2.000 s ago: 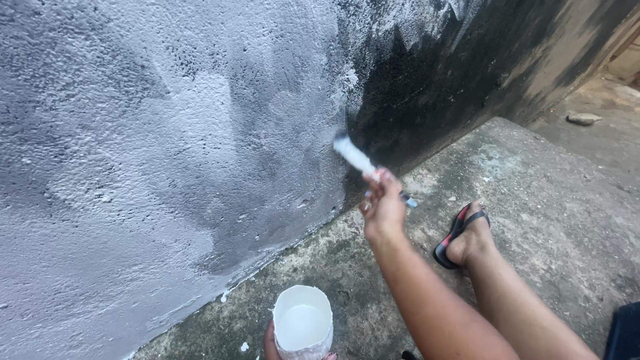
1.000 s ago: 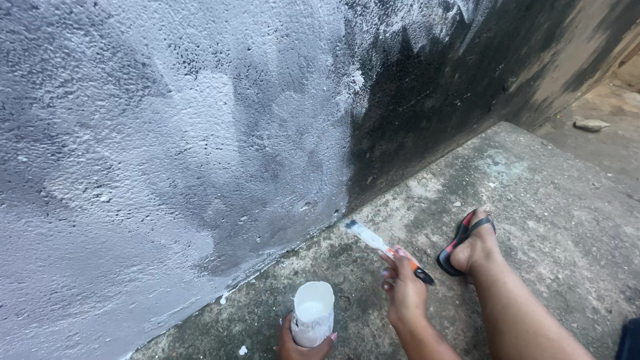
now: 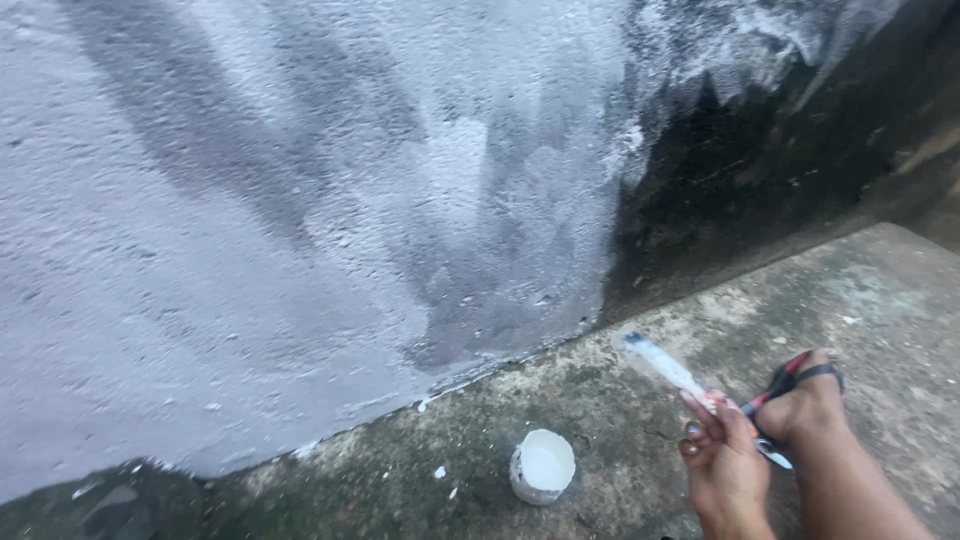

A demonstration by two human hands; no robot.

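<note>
My right hand (image 3: 724, 461) is closed around the handle of a paintbrush (image 3: 667, 367) at the lower right. The brush's ferrule and bristles are coated in white paint, with a dark tip pointing up and left, near the foot of the wall. A white cup of white paint (image 3: 544, 463) stands upright on the concrete ledge, left of my right hand, with nothing holding it. The rough wall (image 3: 337, 225) is coated whitish grey on the left and is dark and bare at the right. My left hand is out of view.
The concrete ledge (image 3: 885, 360) runs along the wall's foot and bears white paint drips. My foot in a black and red flip-flop (image 3: 787, 386) rests on it at the right, close beside my right hand.
My right hand has drawn the brush away from the wall. My left hand held the cup a second ago; it has let go and left the view.
</note>
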